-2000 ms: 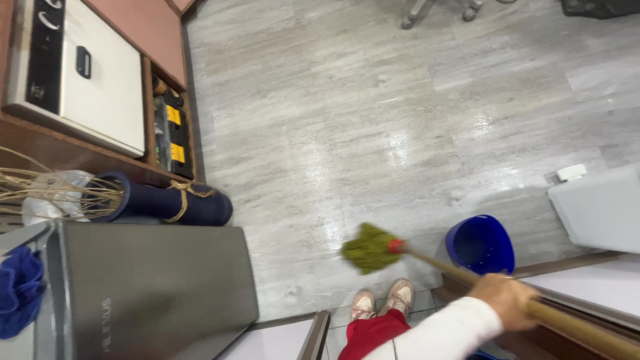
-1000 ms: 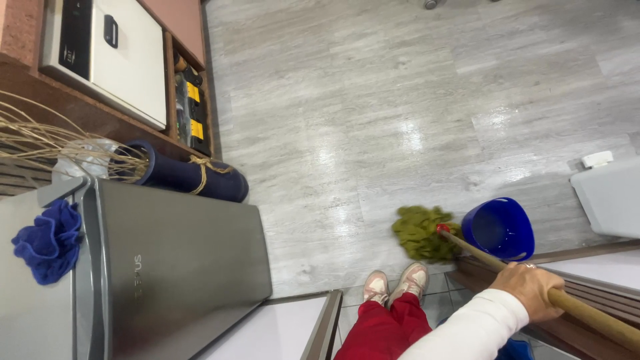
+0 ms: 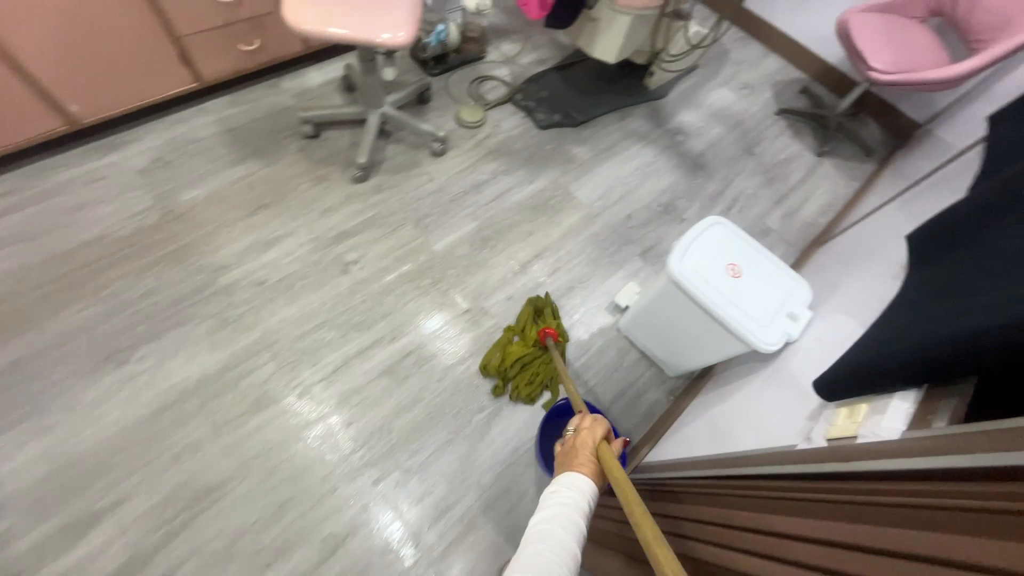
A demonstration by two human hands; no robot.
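My left hand (image 3: 586, 450), in a white sleeve and with a ring on one finger, is closed around the wooden handle (image 3: 636, 512) of a mop. The handle runs from the lower right up to a red socket (image 3: 548, 335). Olive-green mop strands (image 3: 524, 356) lie spread on the grey floor, ahead of the hand. A blue bucket (image 3: 550, 440) stands under the handle and my hand, partly hidden by them. My right hand is out of view.
A white lidded bin (image 3: 680, 332) stands by the right wall. Further off are a wheeled chair (image 3: 372, 100), a cable with a round pedal (image 3: 471, 116), a dark mat (image 3: 584, 92) and a pink chair (image 3: 904, 52). Brown slatted panelling (image 3: 840, 520) borders the lower right.
The view has swung right, away from the fridge and my feet. The mop strands, at the bucket's left side a second ago, now lie beyond it. My left hand still grips the handle.
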